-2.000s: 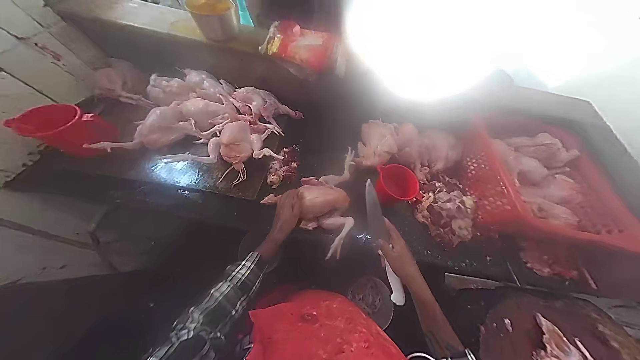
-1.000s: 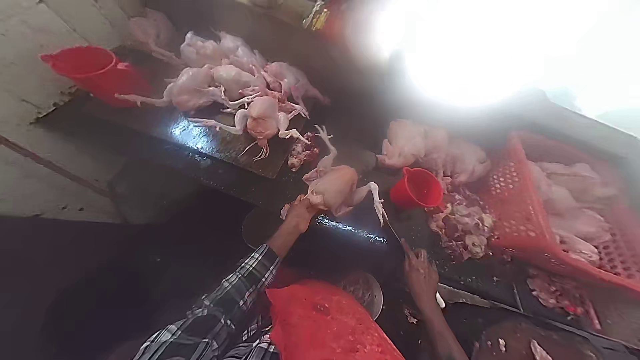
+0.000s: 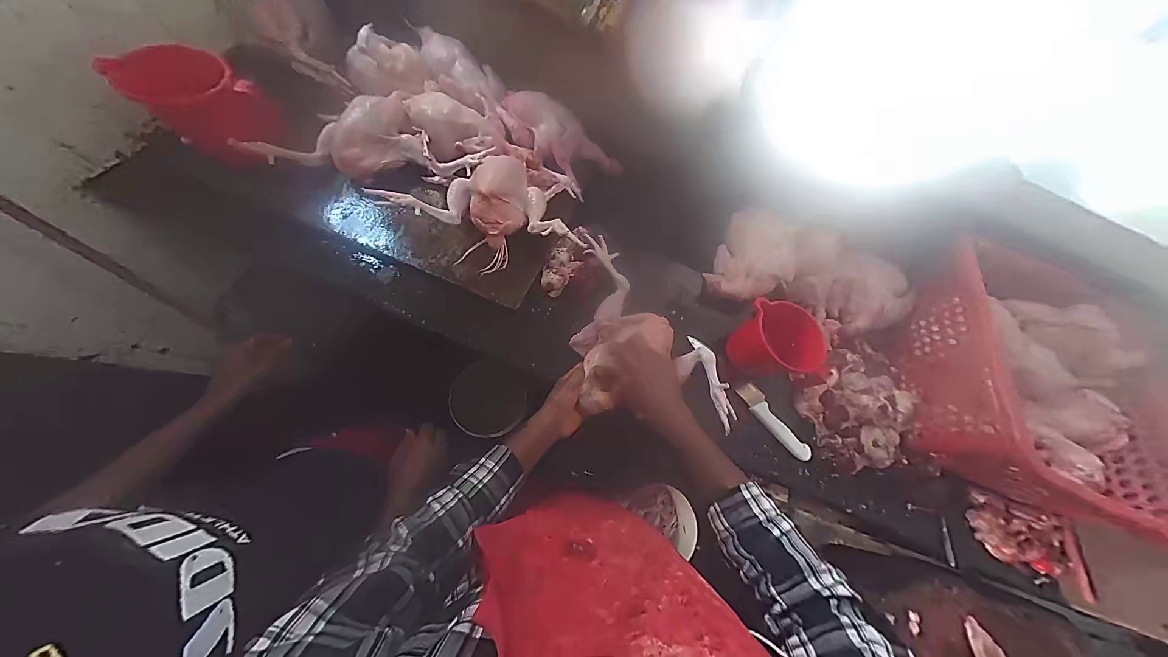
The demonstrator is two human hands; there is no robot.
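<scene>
A plucked chicken (image 3: 652, 333) lies at the edge of the dark counter, its legs spread to both sides. My left hand (image 3: 566, 400) grips its near end. Over the top of the body is my right hand (image 3: 643, 374), closed on the same bird; its fingertips are hidden. Just right of the bird's foot lies a white-handled knife (image 3: 780, 431), its blade mostly hard to see. Beside it stands a red plastic mug (image 3: 789, 338), with a heap of poultry offal (image 3: 862, 411) to the right.
Plucked chickens (image 3: 447, 119) are piled on the upper-left slab near a red jug (image 3: 196, 96). A red perforated crate (image 3: 967, 365) holds more at right. Another person's hand (image 3: 251, 365) shows at left. A bowl (image 3: 680, 520) sits below the counter edge.
The knife that was in my right hand now lies on the counter, and that hand is on the chicken beside my left. Another person has come into view at the left.
</scene>
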